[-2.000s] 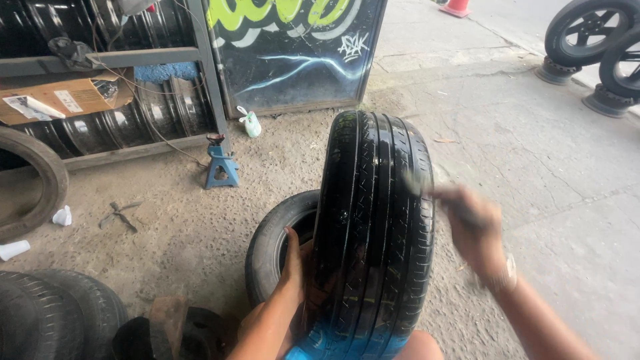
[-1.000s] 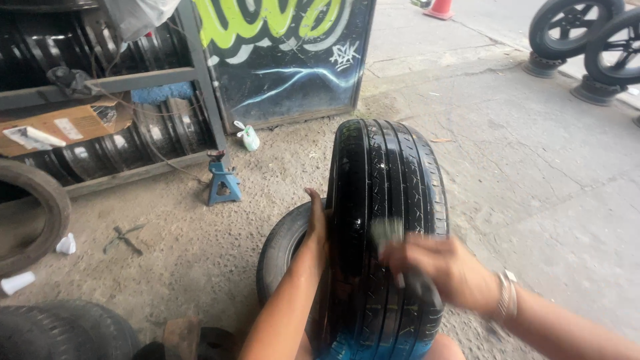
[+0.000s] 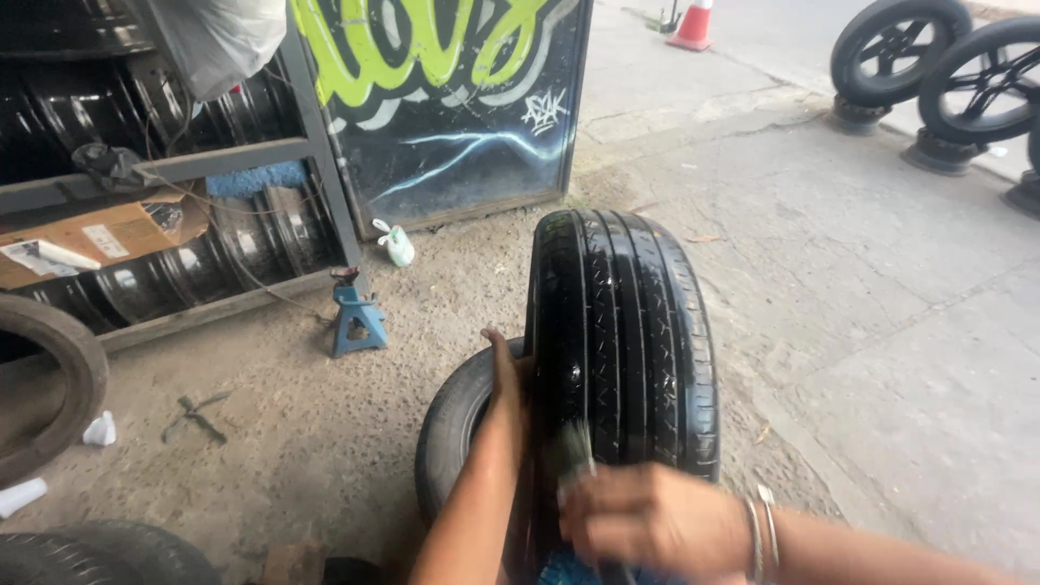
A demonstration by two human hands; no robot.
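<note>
A black car tire (image 3: 626, 325) stands upright in front of me, its tread wet and glossy. My left hand (image 3: 508, 378) is against the tire's left side; its thumb points up and the other fingers are mostly hidden behind the forearm and tire. A paintbrush (image 3: 578, 447) is in my right hand (image 3: 650, 516), slightly blurred, its bristles at the lower left of the tread. Behind my left forearm a second, duller tire (image 3: 455, 431) lies on the ground.
A blue jack stand (image 3: 357, 317) and a small tied plastic bag (image 3: 396, 244) are ahead left. A metal rack (image 3: 325, 146) holds wheel rims and a cardboard box (image 3: 122, 236). More tires (image 3: 106, 552) lie lower left. A traffic cone (image 3: 693, 26) and mounted wheels (image 3: 886, 53) stand farther off.
My right hand with the brush has moved from the upper right of the tread down to its lower left. My left hand remains at the tire's left side.
</note>
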